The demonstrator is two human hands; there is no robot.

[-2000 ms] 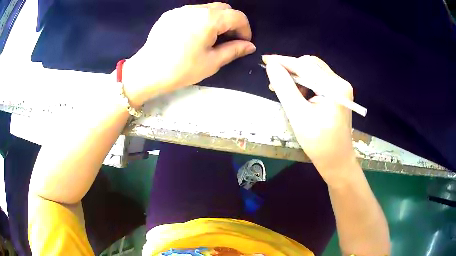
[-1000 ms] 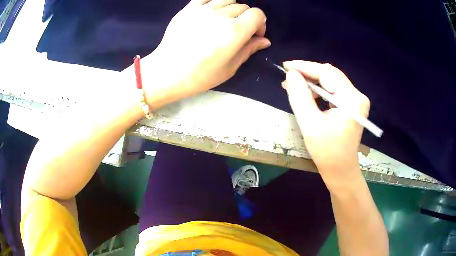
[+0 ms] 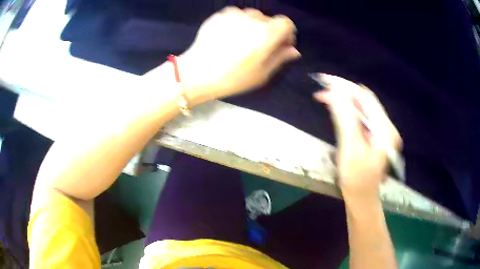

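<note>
A dark navy garment panel [image 3: 421, 105] lies flat on the white table, with its near edge short of the table's front edge. My left hand [image 3: 245, 52] rests on the panel, fingers curled, thumb near the index finger; whether it pinches the cloth cannot be told. My right hand [image 3: 363, 126] is to its right over the panel and holds a white marking pen [image 3: 368, 125], blurred, its tip towards the left hand. No marks can be made out on the cloth in this blurred view.
The worn table edge [image 3: 252, 164] runs across in front of me, above my dark trousers [image 3: 197, 205]. A pale box part [image 3: 131, 164] is under the table at the left. The green floor [image 3: 289, 186] and a shoe [image 3: 258, 203] show below. Dark cloth [image 3: 16, 152] hangs at the far left.
Both hands have shifted right in the picture, and the table edge now slopes more. The right hand and pen are more blurred. The pale marks seen before on the cloth no longer show.
</note>
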